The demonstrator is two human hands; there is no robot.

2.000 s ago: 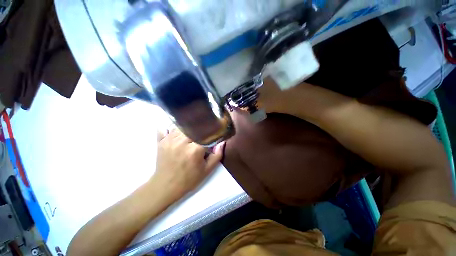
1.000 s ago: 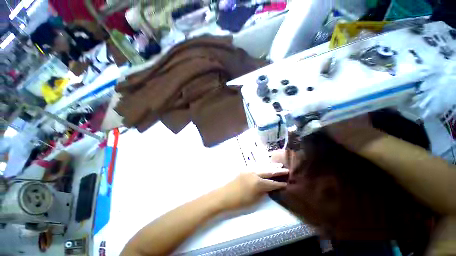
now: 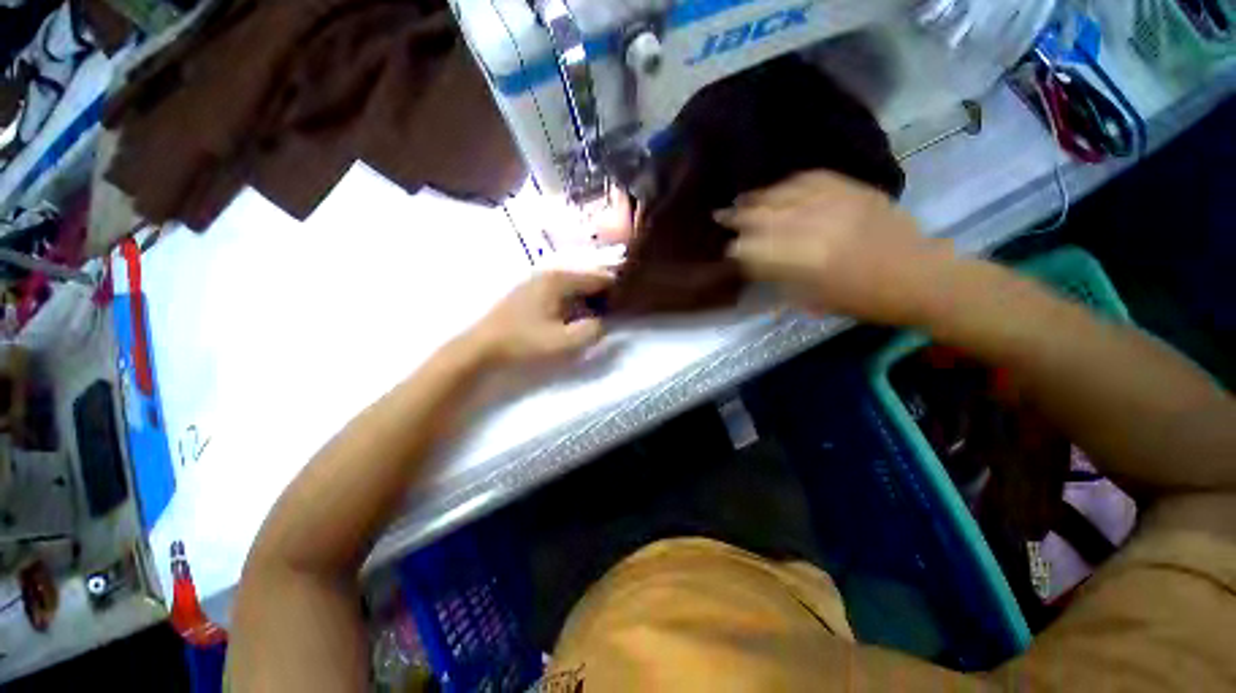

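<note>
A dark brown garment lies bunched on the white table, under and to the right of the sewing machine's needle area. The white sewing machine has a blue stripe and "JACK" lettering. Its presser foot area is lit brightly, and the needle cannot be made out. My left hand is at the garment's left edge, just in front of the presser foot, with its fingers on the cloth. My right hand is on top of the bunched garment at its right side, slightly blurred, fingers bent.
Stacked brown panels lie at the back left. A green basket with brown and pink pieces stands below the table at right. A blue basket is below the table edge. Red-handled scissors lie at the table's right end.
The view has shifted. The garment, earlier hanging over the front edge, is now bunched up on the table. My right hand has come from behind it onto its top; my left hand stays near the presser foot.
</note>
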